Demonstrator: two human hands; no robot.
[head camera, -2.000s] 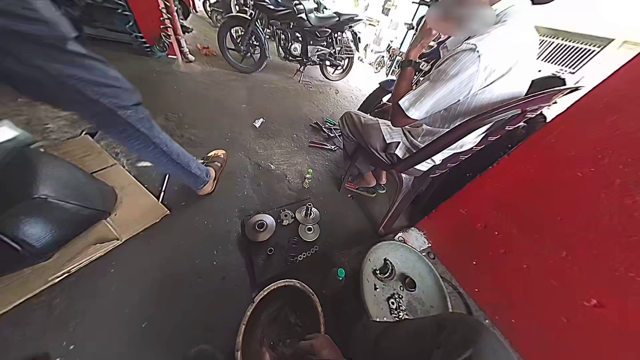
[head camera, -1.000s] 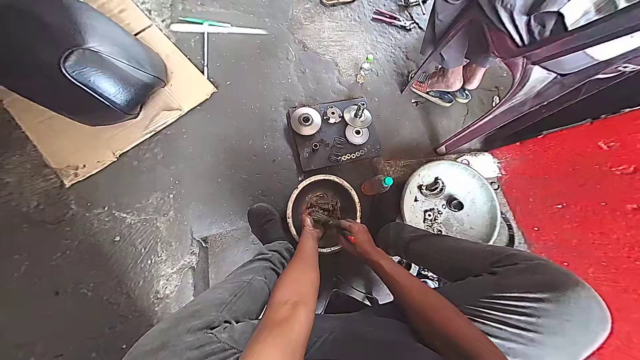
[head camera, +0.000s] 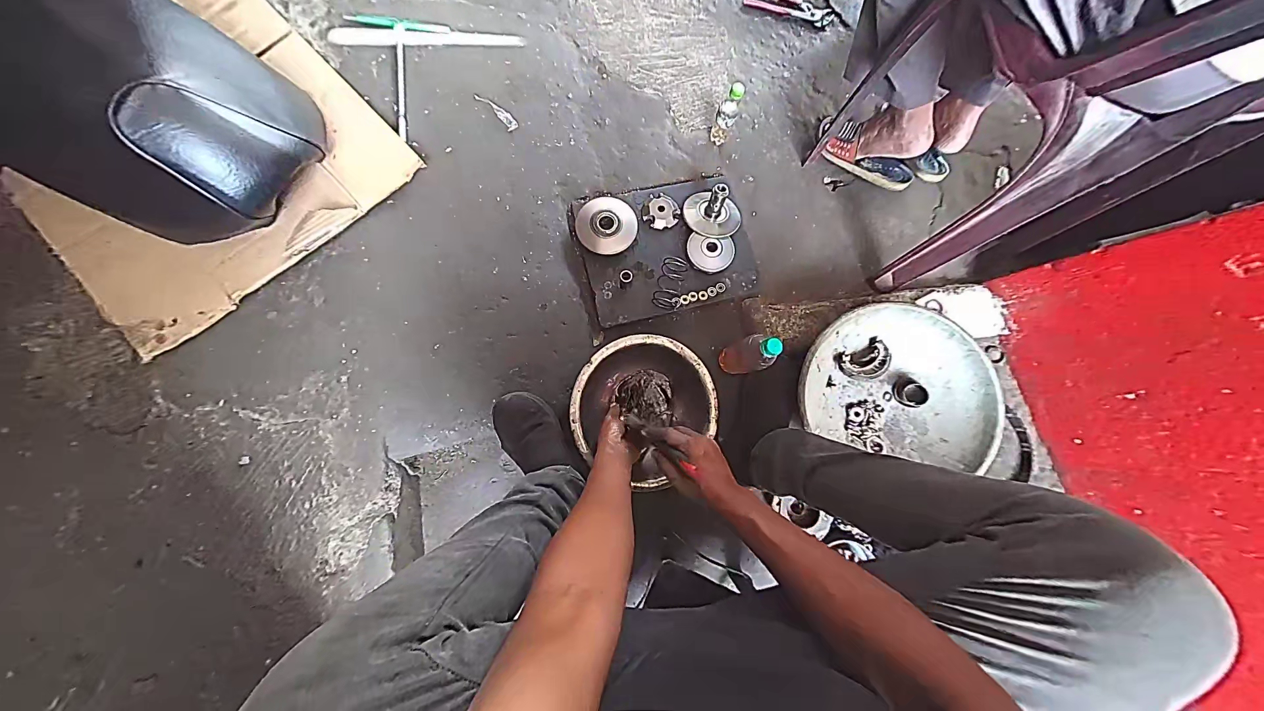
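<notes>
Over a round basin (head camera: 583, 370) between my feet, my left hand (head camera: 614, 434) grips a dark, greasy metal part (head camera: 644, 395). My right hand (head camera: 696, 459) is closed on a slim tool with a red handle (head camera: 688, 469), its far end against or close to the part; the kind of tool cannot be told. Beyond the basin, a dark board (head camera: 642, 257) carries metal discs (head camera: 605, 225), coil springs (head camera: 671, 281) and a row of small rings (head camera: 701, 295). A bottle with a green cap (head camera: 750, 354) lies right of the basin.
A round metal tray (head camera: 973, 395) with greasy parts is at the right, beside a red surface (head camera: 1145, 375). A seated person's feet (head camera: 904, 138) and a maroon plastic chair (head camera: 973, 217) are at upper right. A motorcycle seat (head camera: 168, 109) rests on cardboard (head camera: 365, 168) at upper left.
The view has tipped down since two seconds ago. A walking person's leg, seen then at the left, is out of view. Both hands stay at the basin.
</notes>
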